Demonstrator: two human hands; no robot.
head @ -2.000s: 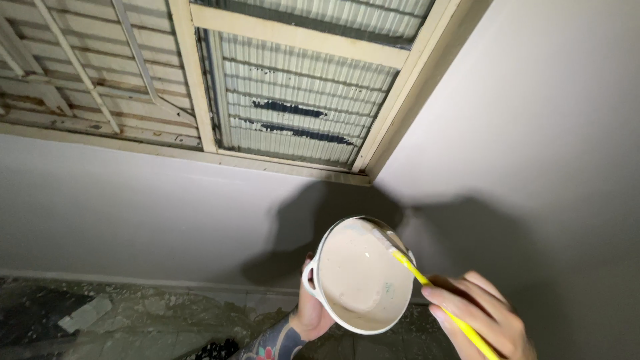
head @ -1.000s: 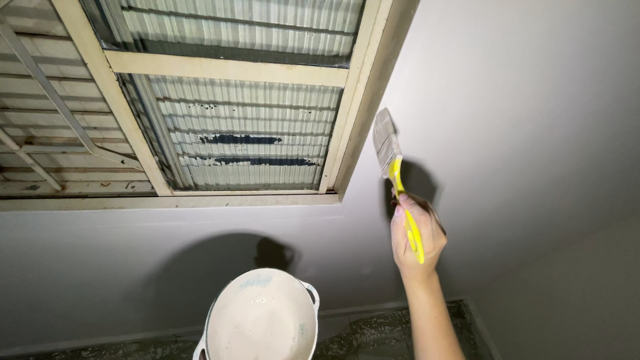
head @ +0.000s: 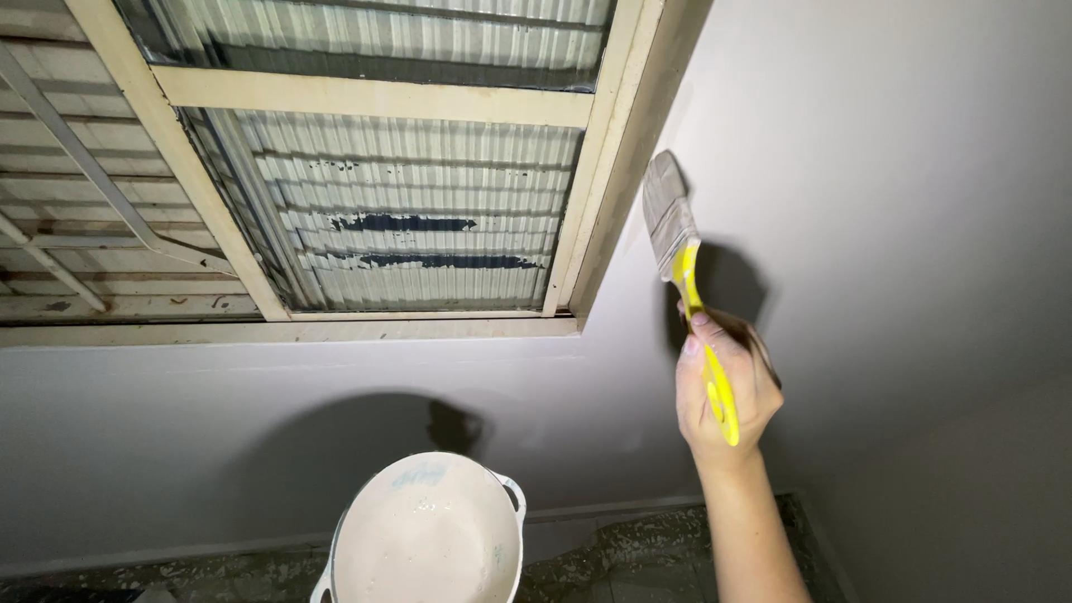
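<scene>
My right hand [head: 727,381] grips the yellow handle of a flat paintbrush [head: 670,205]. Its paint-coated bristles point up at the pale wall [head: 837,167], close beside the right edge of the window frame [head: 641,159]. Low in the view is a white two-handled bowl [head: 427,536] holding pale paint, with a bluish smear on its inner wall. My left hand is not visible in the current view; the bowl's lower edge runs out of the picture.
Ribbed glass [head: 419,193] with dark, flaked patches fills the cream metal window frame. Metal bars [head: 92,167] cross the opening on the left. Beneath the wall lies a paint-spattered floor [head: 636,553]. Shadows of the bowl and hand fall on the wall.
Two seconds ago the brush was at the bowl's rim; it has since been raised to the wall beside the window. The left hand, seen under the bowl then, has left the view.
</scene>
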